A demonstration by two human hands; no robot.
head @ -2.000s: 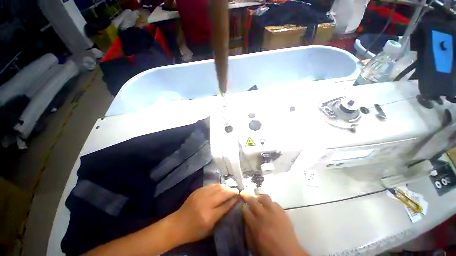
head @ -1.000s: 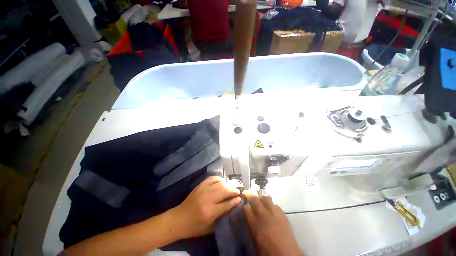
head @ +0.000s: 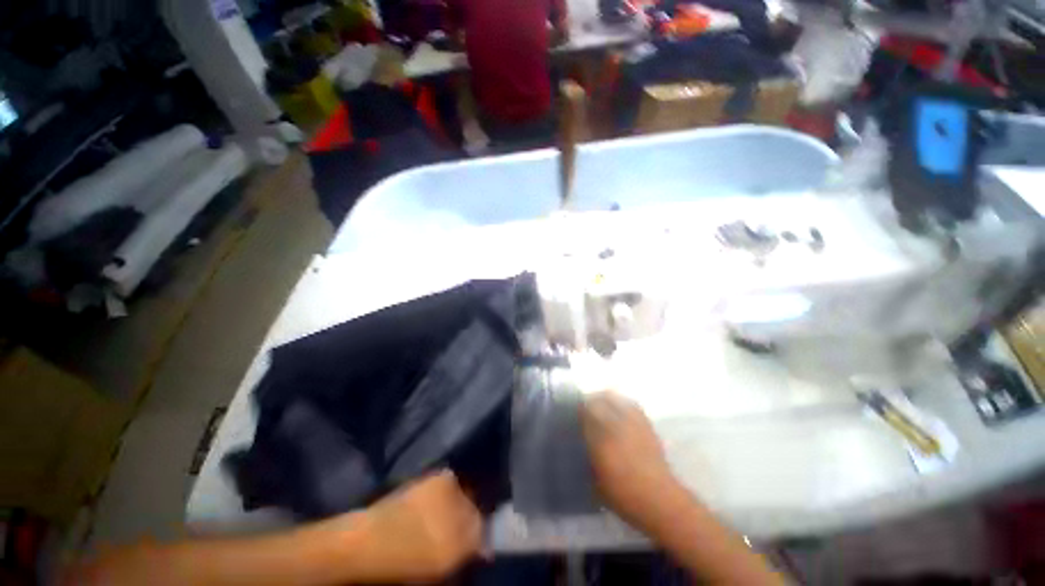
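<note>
The dark garment piece (head: 378, 378) lies on the white table left of the needle area, with lighter grey strips on it. A dark grey band (head: 554, 441) runs from under the bright needle end of the white machine head (head: 688, 269) towards the front edge. My left hand (head: 433, 529) is blurred and closed at the garment's front edge; whether cloth is in its fingers is hidden. My right hand (head: 619, 441) rests at the right edge of the band, fingers curled; its grip is unclear.
A pale blue trough (head: 458, 189) lies behind the machine, with a brown rod (head: 568, 143) upright before it. Yellow snips (head: 905, 426) lie on white paper at right, near a black switch box (head: 995, 389). A person in red (head: 504, 57) is beyond.
Both hands have left the needle: my left moved left and towards the front, my right slightly right. More of the grey band now shows, lying straighter. The view has shifted and blurred.
</note>
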